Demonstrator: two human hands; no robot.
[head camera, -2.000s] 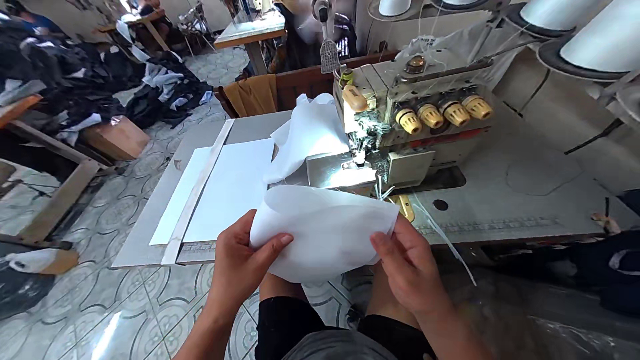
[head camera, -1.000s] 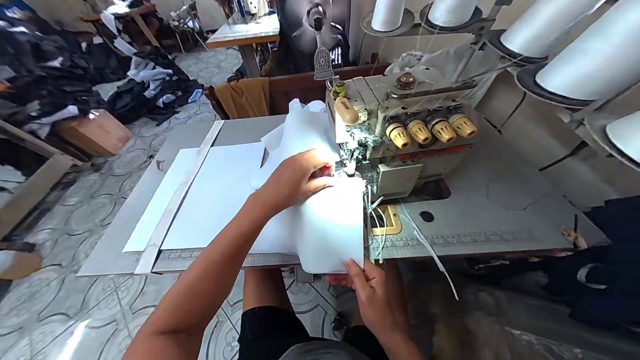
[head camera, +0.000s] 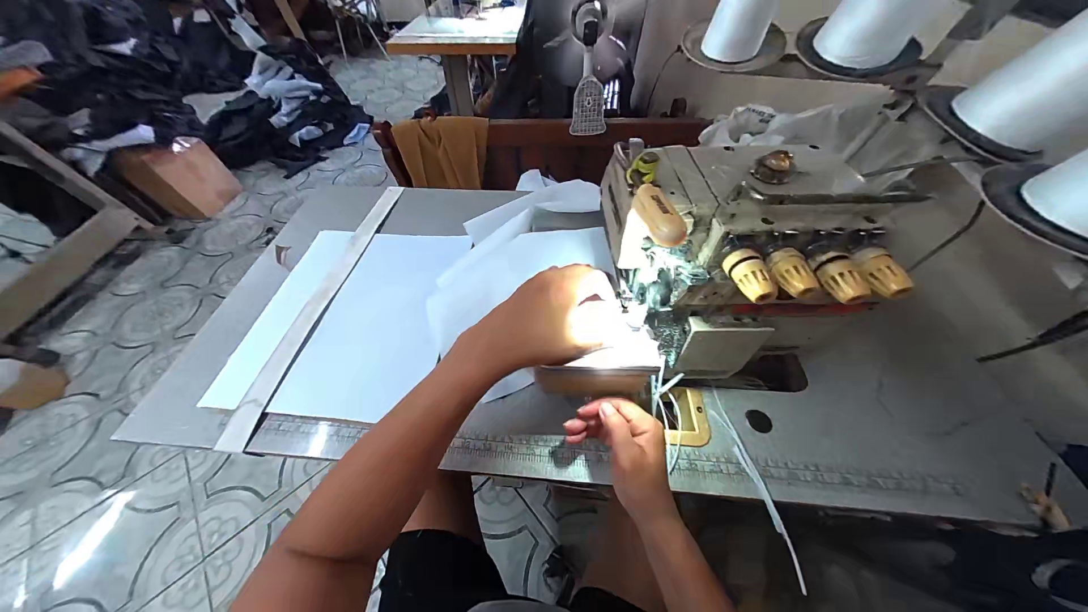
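An overlock sewing machine stands on the grey table, its lamp lighting the needle area. White fabric lies left of the needle and reaches beneath my left hand, which rests bent on it beside the presser foot; the glare hides its fingertips. My right hand is in front of the machine's bed, fingers curled and thumb near the index finger; nothing is plainly between them. Thin white trimmings hang beside it over the table edge. Further left, white sheets lie under a flat metal ruler.
Thread cones stand on a rack at the upper right. A measuring scale runs along the table's front edge. Behind the table is a wooden bench with a brown cloth. Dark fabric heaps and a cardboard box lie on the tiled floor.
The white fabric, held up in both hands at first, was laid at the needle and has since moved away from me. My right hand has left its near edge; my left hand stays by the needle.
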